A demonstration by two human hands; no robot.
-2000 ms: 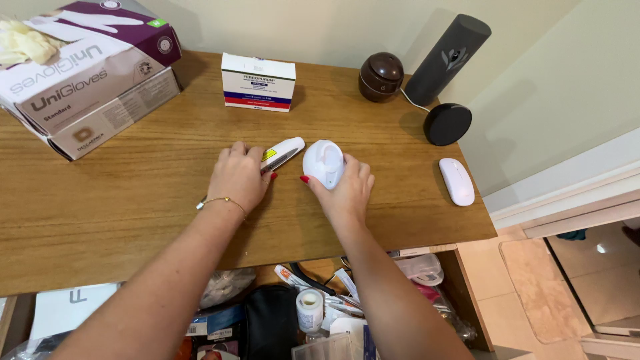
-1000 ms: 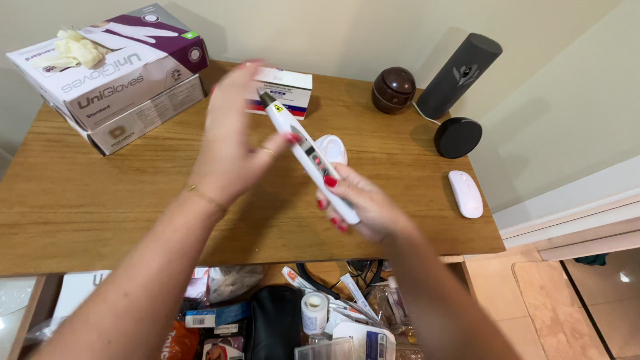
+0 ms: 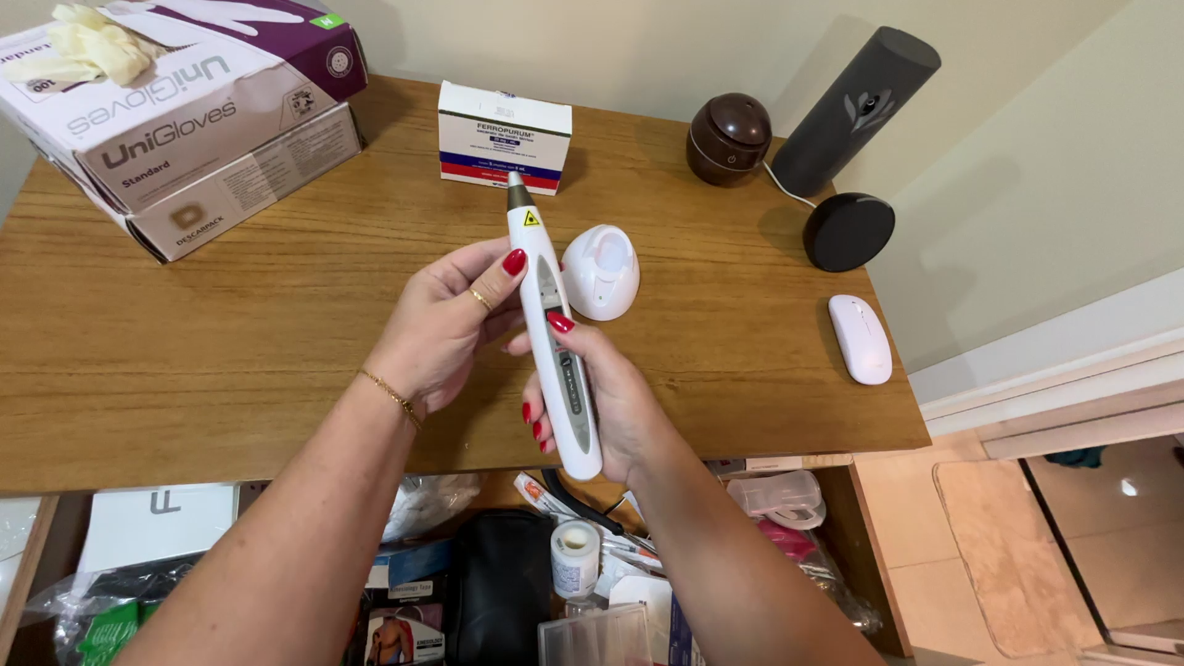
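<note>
A white pen-shaped handheld laser device (image 3: pixel 553 342) with a grey tapered tip and a yellow laser warning sign is held between both hands, tip pointing away from me. My left hand (image 3: pixel 453 319) grips its upper body, thumb on the side near the sign. My right hand (image 3: pixel 601 393) wraps the lower body, its thumb on the dark control strip. Just right of the device, its white egg-shaped charging base (image 3: pixel 602 277) sits on the wooden desk (image 3: pixel 231 370). Beyond the tip stands a white medicine box (image 3: pixel 504 139) with blue and red bands.
Two stacked glove boxes (image 3: pixel 231 111) stand at the back left, a crumpled glove (image 3: pixel 92 46) on top. A brown round diffuser (image 3: pixel 729 139), a dark cylinder (image 3: pixel 856 111), a black round device (image 3: pixel 848 231) and a white mouse (image 3: pixel 859 339) are at right. An open, filled drawer (image 3: pixel 874 555) lies below.
The device was low on the desk by my left hand, then lifted in my right hand with my left hand apart from it. Both hands now hold it. My right hand has left the base.
</note>
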